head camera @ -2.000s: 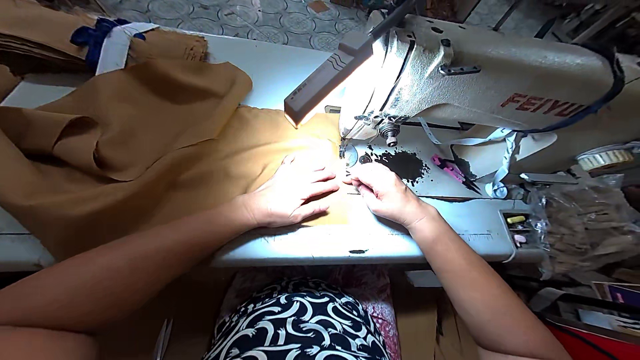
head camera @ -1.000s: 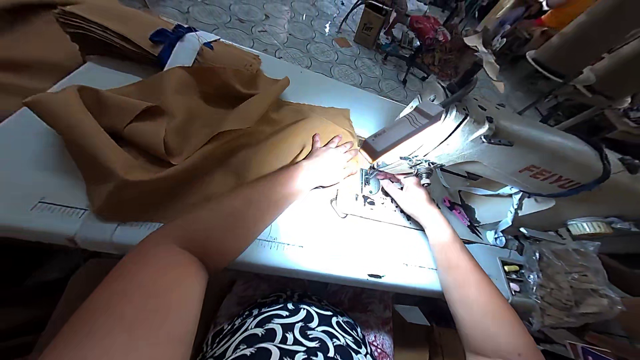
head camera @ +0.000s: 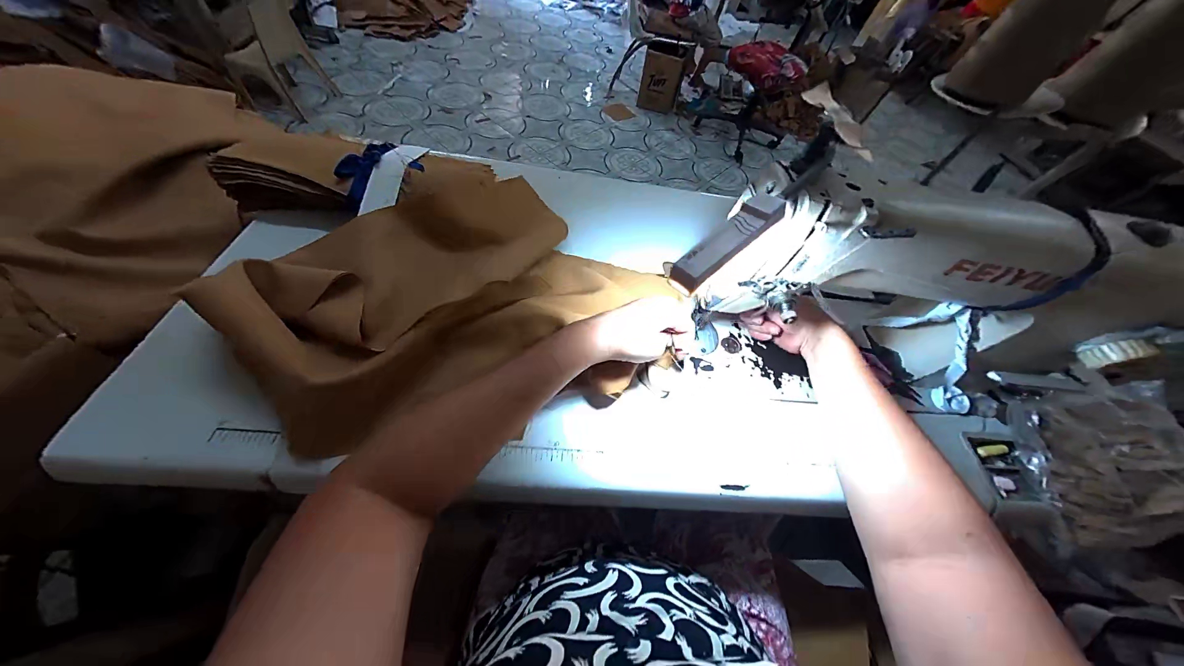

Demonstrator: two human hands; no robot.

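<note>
Brown fabric (head camera: pixel 416 277) lies in loose folds over the left and middle of the white sewing table (head camera: pixel 139 425). My left hand (head camera: pixel 647 331) rests at the fabric's right end, beside the needle area of the sewing machine (head camera: pixel 962 240); glare hides whether its fingers pinch the cloth. Some fabric bunches below that hand. Under the machine head, right of the presser foot (head camera: pixel 706 333), is my right hand (head camera: pixel 782 328) with fingers bent; whether it holds anything is unclear. A bright lamp (head camera: pixel 731 245) on the machine head lights both hands.
A folded stack of brown fabric (head camera: pixel 277 171) with a blue and white tie (head camera: pixel 370 176) lies at the back left. On the right are a plastic bag of brown pieces (head camera: pixel 1101 453) and a small tray with a yellow item (head camera: pixel 992 450). A cardboard box (head camera: pixel 661 76) stands on the tiled floor.
The fabric's right end, spread flat by the needle two seconds ago, is now bunched under my left hand. My right hand has moved farther under the machine head. The view has swung left and up.
</note>
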